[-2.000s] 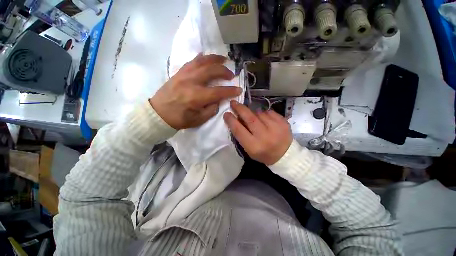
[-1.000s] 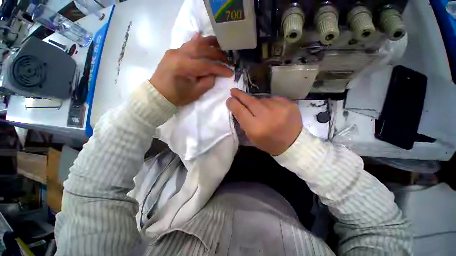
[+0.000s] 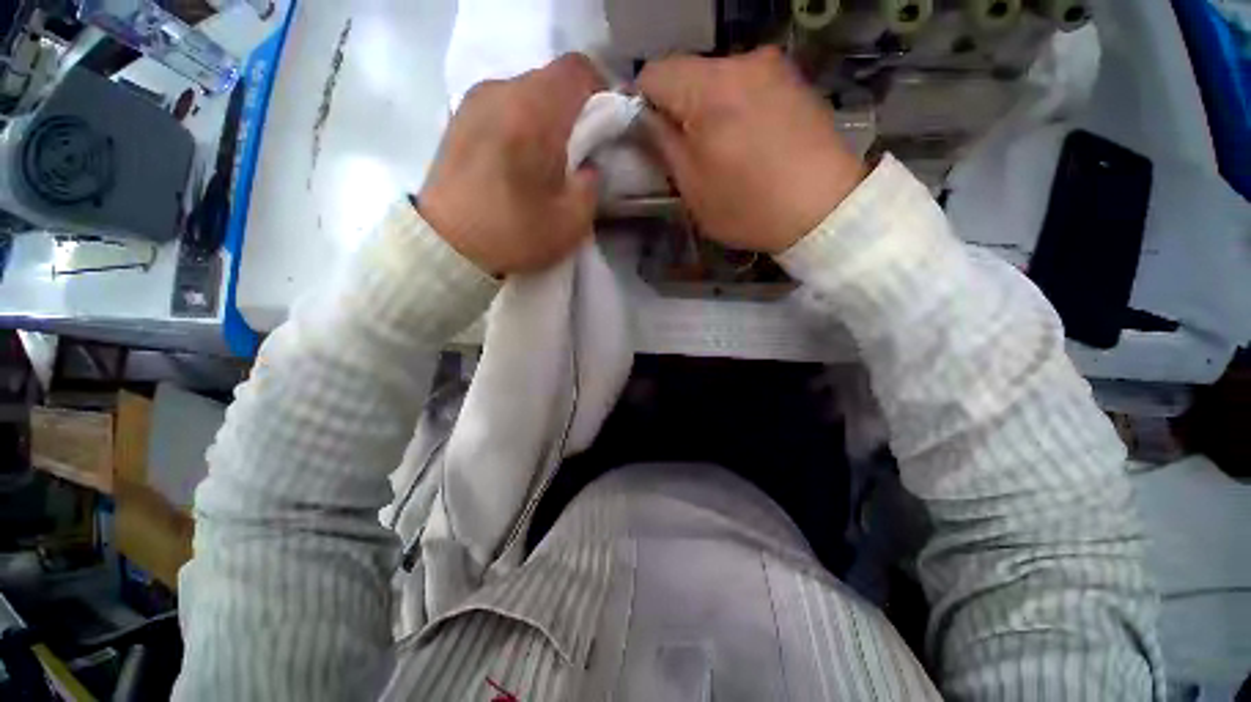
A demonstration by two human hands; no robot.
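A white garment piece [image 3: 528, 370] hangs from my hands down into my lap, with a thin dark seam line along it. My left hand [image 3: 515, 172] grips a bunched fold of it in front of the overlock machine [image 3: 663, 25]. My right hand [image 3: 748, 144] pinches the same fold at its upper edge, close beside my left fingers. More white cloth lies on the table beyond my left hand. The needle area is hidden behind my hands.
Cream tension dials [image 3: 908, 14] show at the top edge. A black phone [image 3: 1093, 236] lies at right. A grey fan-like unit [image 3: 99, 161] stands at left past the blue table edge [image 3: 257, 165]. Pale cloth [image 3: 1191, 576] lies low at right.
Both hands have moved up and away from me and now grip the cloth bunched up between them. The cloth that lay flat by the needle area is lifted and gathered. The view has shifted.
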